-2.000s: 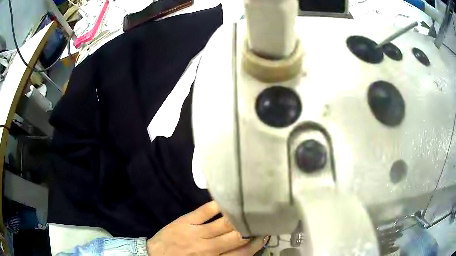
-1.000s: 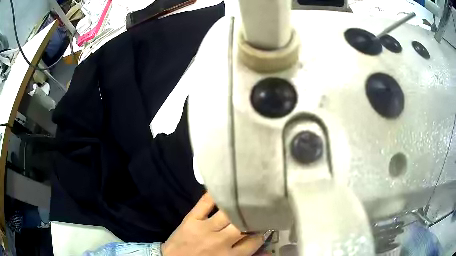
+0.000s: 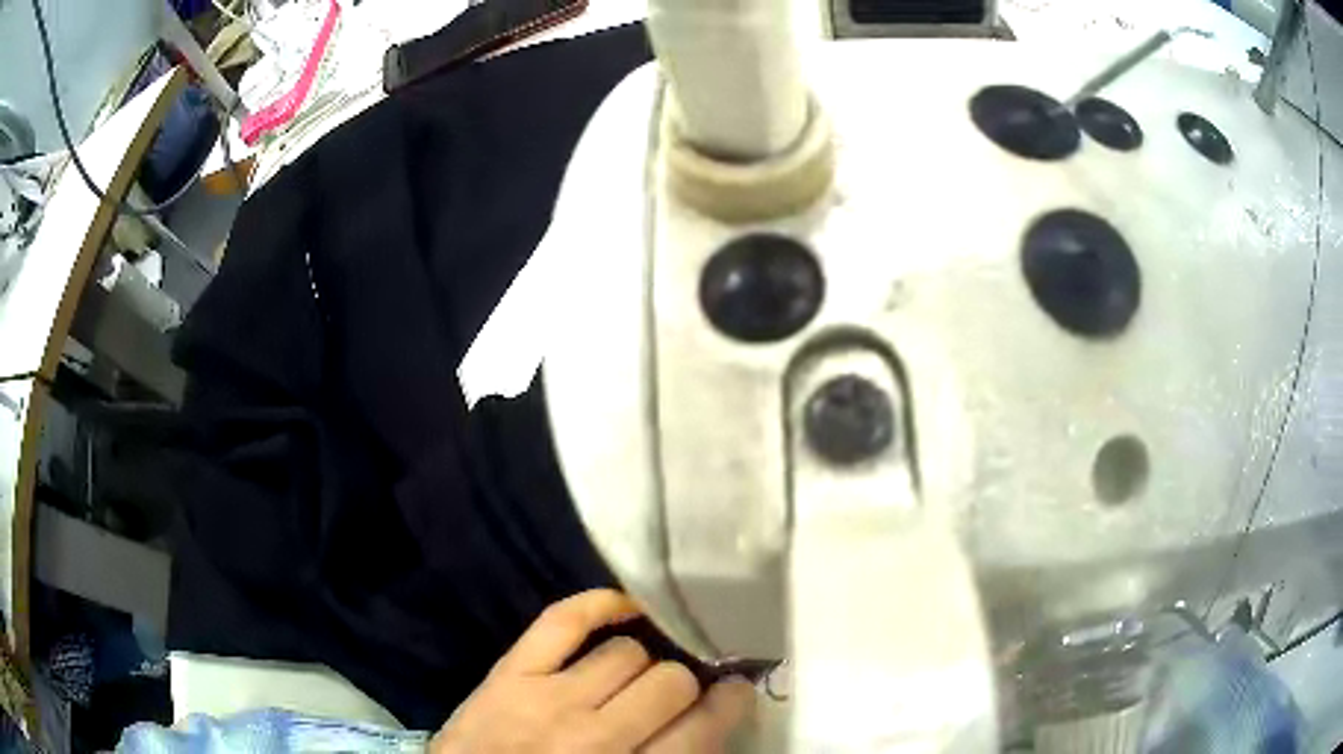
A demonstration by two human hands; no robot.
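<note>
A large black cloth (image 3: 354,398) lies spread left of the white sewing machine head (image 3: 972,368), with folds running towards the head's lower left. My left hand (image 3: 589,685) lies at the bottom centre, on the cloth's lower edge, with fingers bent and fingertips partly hidden by the machine head. Whether it pinches the cloth cannot be told. The take-up lever cover (image 3: 891,633) hides the needle area. My right hand is not seen; only a blurred light-blue sleeve (image 3: 1222,700) shows at the lower right.
The presser foot pressure knob (image 3: 737,89) stands on the head. A dark flat case (image 3: 479,44) and a pink strip (image 3: 295,81) lie at the back left. A dark-framed flat object (image 3: 913,15) is at the top edge. A wooden-edged table (image 3: 89,251) stands at far left.
The machine head appears shifted left and slightly up in view, and the cloth slightly right. My left hand's fingers are more bent. The right sleeve shows a little more.
</note>
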